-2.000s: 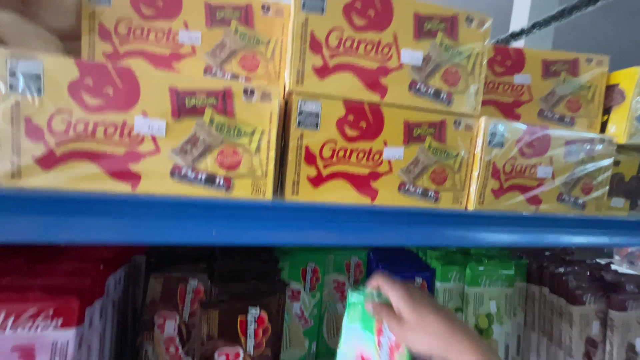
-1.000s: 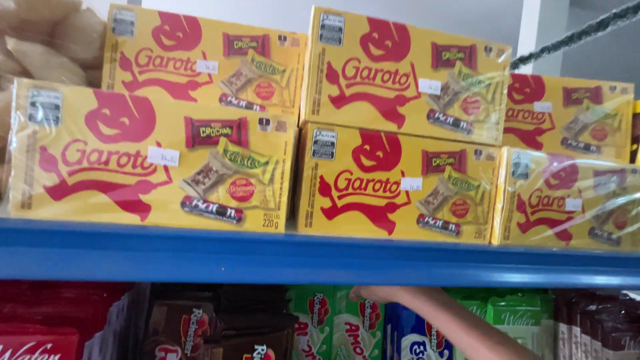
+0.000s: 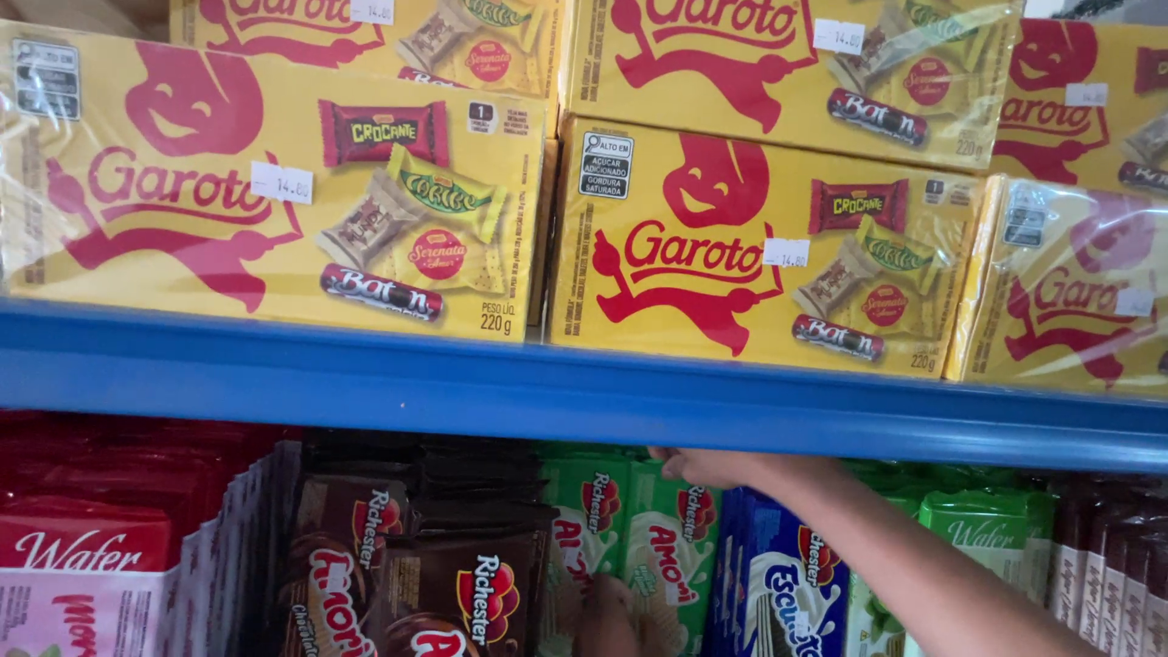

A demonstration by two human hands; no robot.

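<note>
My right hand [image 3: 707, 465] reaches in from the right, under the blue shelf edge, with its fingers at the top of a green Richester Amori wafer pack [image 3: 673, 547]. The shelf edge and the hand's own back hide much of its fingers, so its grip does not show. Low in the middle, my left hand [image 3: 604, 616] is in front of another green wafer pack [image 3: 584, 511], blurred and dim, touching or close to its front. Whether it holds the pack cannot be told.
Yellow Garoto chocolate boxes [image 3: 766, 246] are stacked above the blue shelf edge [image 3: 547, 392]. On the lower level, brown chocolate wafer packs [image 3: 447, 566] and red ones [image 3: 82, 538] stand at the left; blue [image 3: 785, 575], light green [image 3: 976, 525] and dark brown packs [image 3: 1095, 566] at the right.
Two seconds ago my right hand was at a green pack in front of the row; now it is further back at the pack tops. My left hand has come into view low down.
</note>
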